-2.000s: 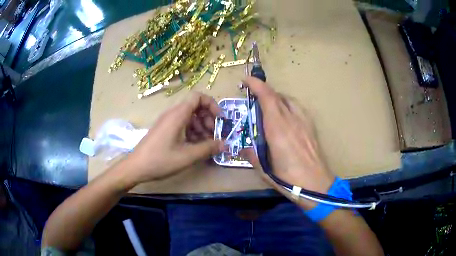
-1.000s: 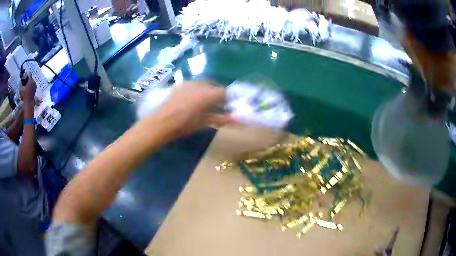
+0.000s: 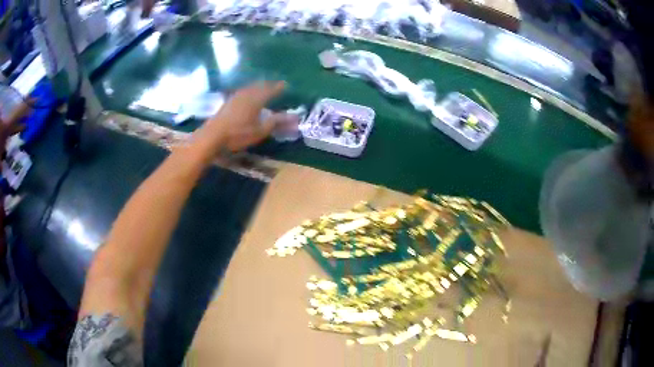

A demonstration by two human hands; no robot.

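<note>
A white open socket housing (image 3: 338, 127) lies on the green conveyor, with parts and a small yellow block inside. Its clear-bagged cord (image 3: 288, 123) runs left towards my left hand (image 3: 247, 118). My left hand is blurred, above the conveyor just left of the housing, with thumb and fingers apart. Whether it touches the bag is unclear. A second housing (image 3: 466, 120) lies further right, its bagged cord (image 3: 387, 75) stretching to the upper left. My right hand is out of the picture. A thin blurred tip, possibly the soldering iron (image 3: 545, 351), shows at the bottom right.
Gold strips with green wires (image 3: 401, 265) are piled on the tan cardboard sheet (image 3: 237, 308). A translucent hood (image 3: 591, 222) hangs at the right. White bundles (image 3: 323, 14) line the conveyor's far side. Part of another person's arm (image 3: 14, 115) shows at the left edge.
The housing was between my hands on the cardboard, then carried by my left hand. Now it lies on the conveyor and my fingers are off it. The view has turned left and up.
</note>
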